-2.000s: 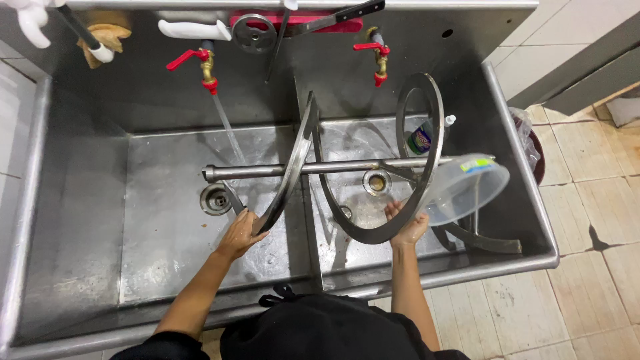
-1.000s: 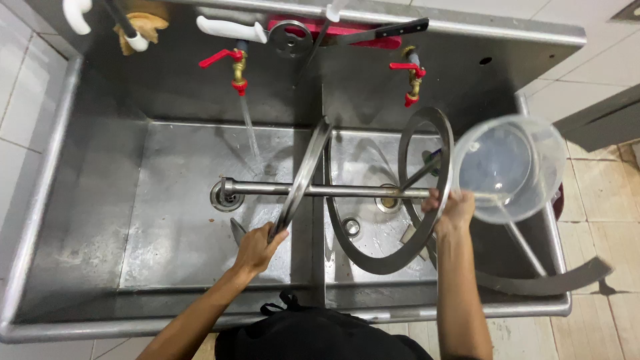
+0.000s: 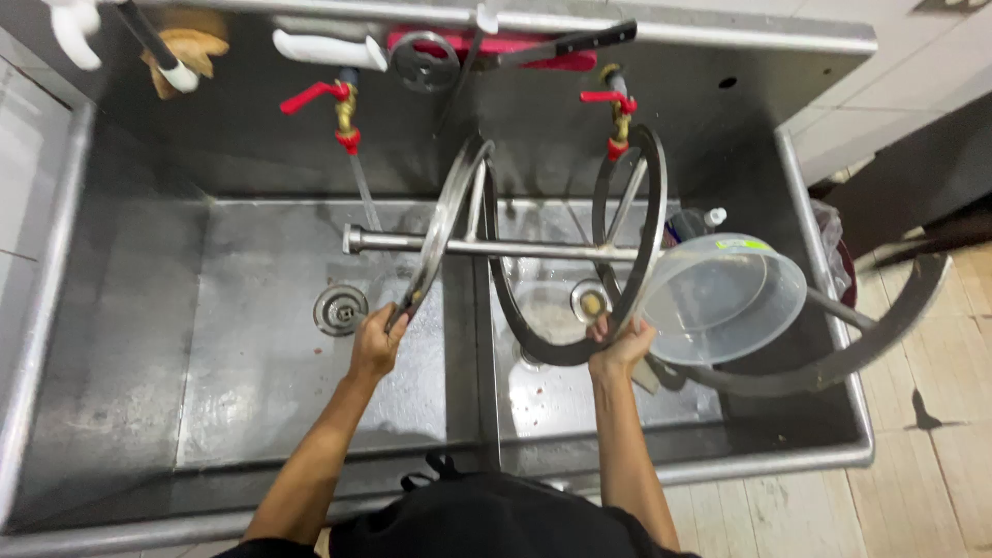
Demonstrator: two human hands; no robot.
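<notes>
A metal spiral mixing blade on a straight shaft (image 3: 535,249) lies across above the two basins of a stainless steel sink (image 3: 487,418). My left hand (image 3: 377,345) grips the lower end of its left curved band. My right hand (image 3: 620,349) is closed around the bottom of a loop farther right. Just beyond that hand, a clear plastic bowl (image 3: 717,306) is tilted against the spiral; whether my fingers touch it cannot be told. The blade's right end sticks out past the sink's right rim. Water runs from the left brass tap (image 3: 346,112) behind the shaft.
A second brass tap (image 3: 620,120) is above the right basin. On the back wall hang a white-handled tool (image 3: 329,49), a black-handled knife (image 3: 577,43) and a slotted metal disc (image 3: 424,62). A bottle with a white cap (image 3: 714,217) stands behind the bowl. Drains show in both basins.
The spiral blade has shifted and turned in my hands, and its right end now reaches past the sink rim. The bowl, raised at the right a second ago, is lower and tilted differently.
</notes>
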